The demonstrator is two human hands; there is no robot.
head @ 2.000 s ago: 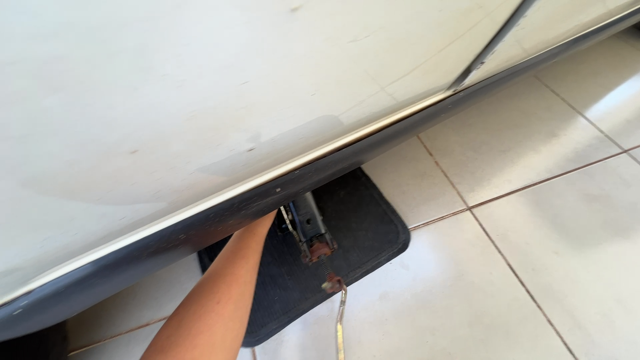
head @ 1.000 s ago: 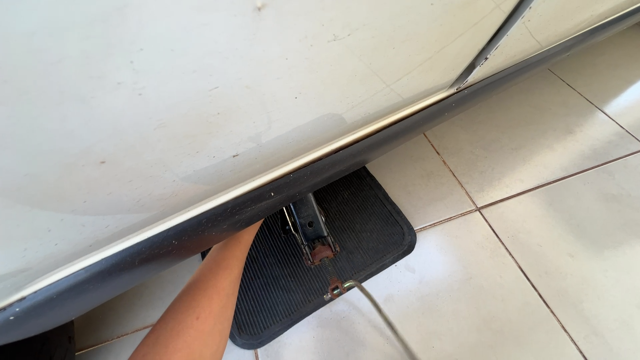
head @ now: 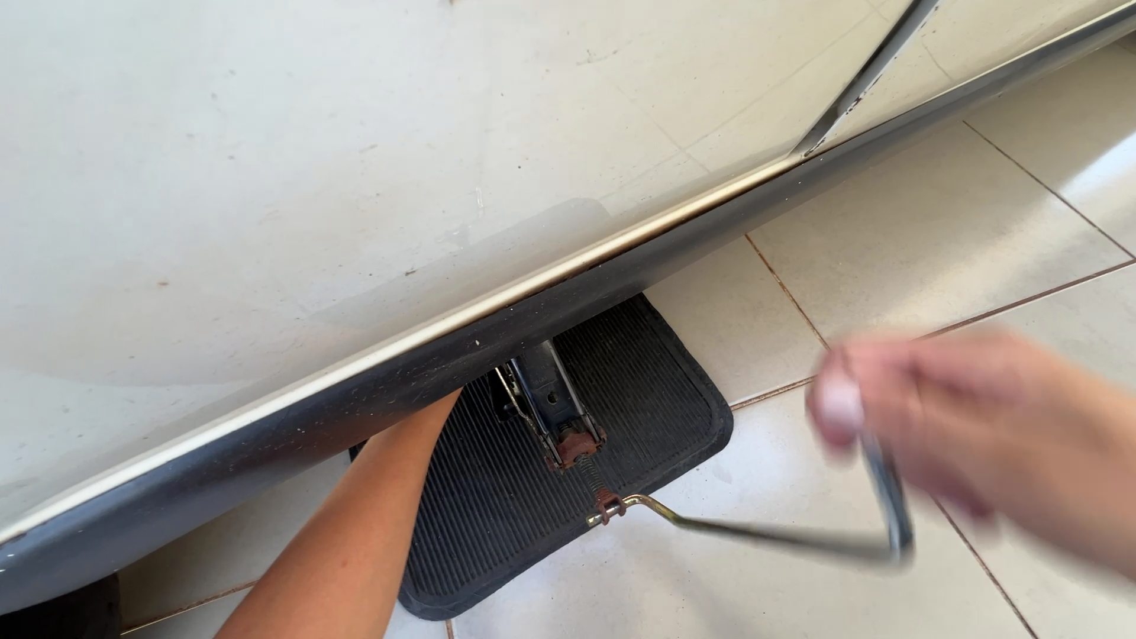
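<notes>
A scissor jack (head: 552, 399) with a rusty screw end stands on a ribbed black rubber mat (head: 657, 390), partly under the car's dark sill (head: 444, 364). A bent metal crank handle (head: 772, 532) is hooked into the rusty eye of the jack's screw. My right hand (head: 941, 408), blurred, is closed around the crank's far end at the right. My left forearm reaches beneath the sill on the left side of the jack; the left hand itself is hidden under the car.
Above spreads the pale, speckled car door panel (head: 355, 177), with a door gap (head: 861, 80) at upper right. Light floor tiles (head: 887, 248) with brown joints surround the mat. A dark round shape, perhaps a tyre (head: 71, 612), shows at lower left.
My right hand has come into view on the crank. The crank has swung round, from pointing down the view to reaching out rightward. My left arm remains under the sill.
</notes>
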